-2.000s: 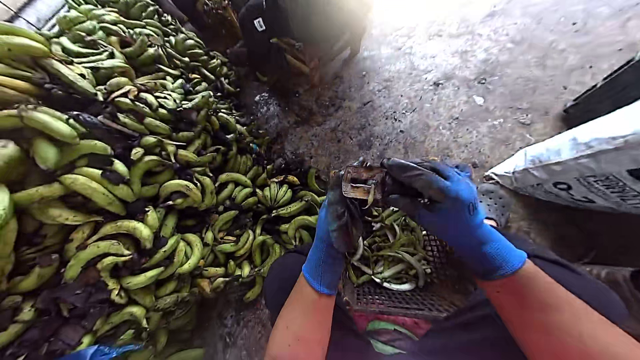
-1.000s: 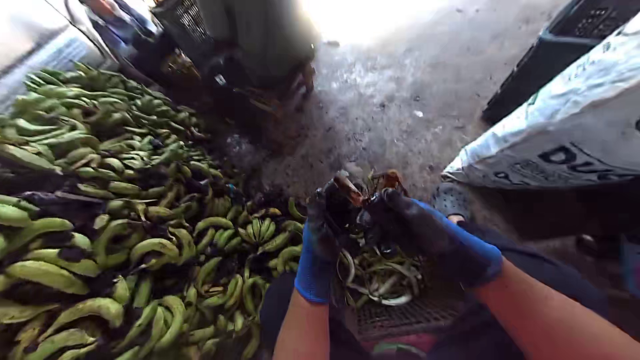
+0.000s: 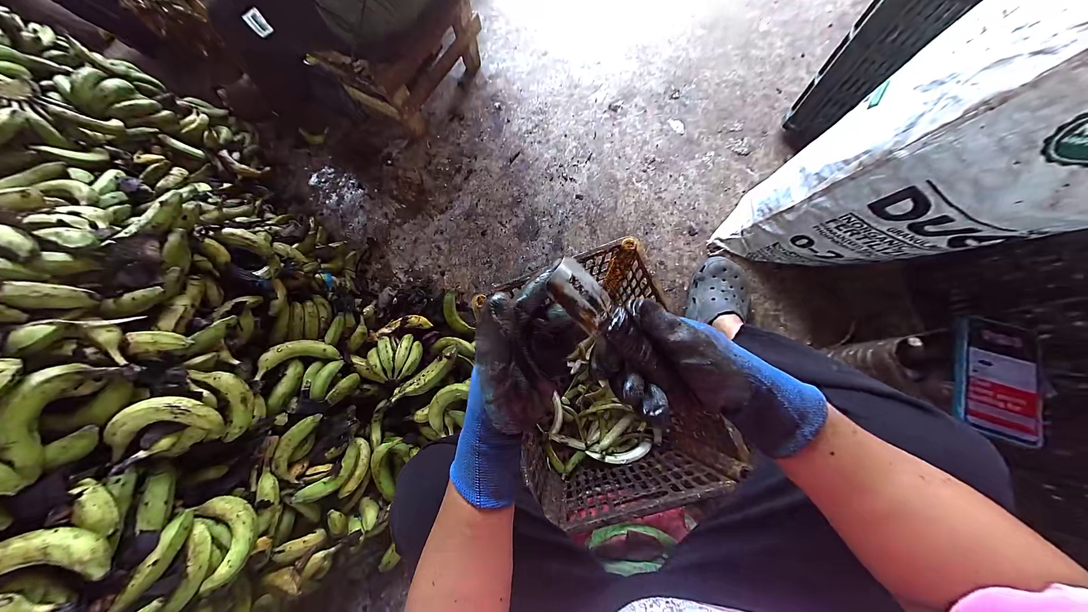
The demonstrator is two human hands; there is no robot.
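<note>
My left hand (image 3: 510, 374) wears a blue glove with a blackened coating; its fingers curl beside a small, glossy, brown-and-greyish object (image 3: 580, 293), its kind unclear. Whether they grip it is hidden. In the same kind of glove, my right hand (image 3: 705, 374) pinches the object's lower end with dark, wet-looking fingertips. Both hands are over a plastic mesh crate (image 3: 671, 484) between my legs. Thin green and whitish strips, like plantain peel (image 3: 612, 429), lie in that crate, partly covered by the hands.
A large heap of green plantains (image 3: 170, 416) covers the left side. A wooden stool or crate (image 3: 433, 68) stands at the top beside dark shapes. To the right are a white printed fertilizer sack (image 3: 918, 170), a black plastic crate (image 3: 875, 64) and a grey clog (image 3: 718, 289) on a foot.
The small object between my hands has turned, with one end now pointing up and left. The fingers of my right hand have shifted around it. The view has moved somewhat.
</note>
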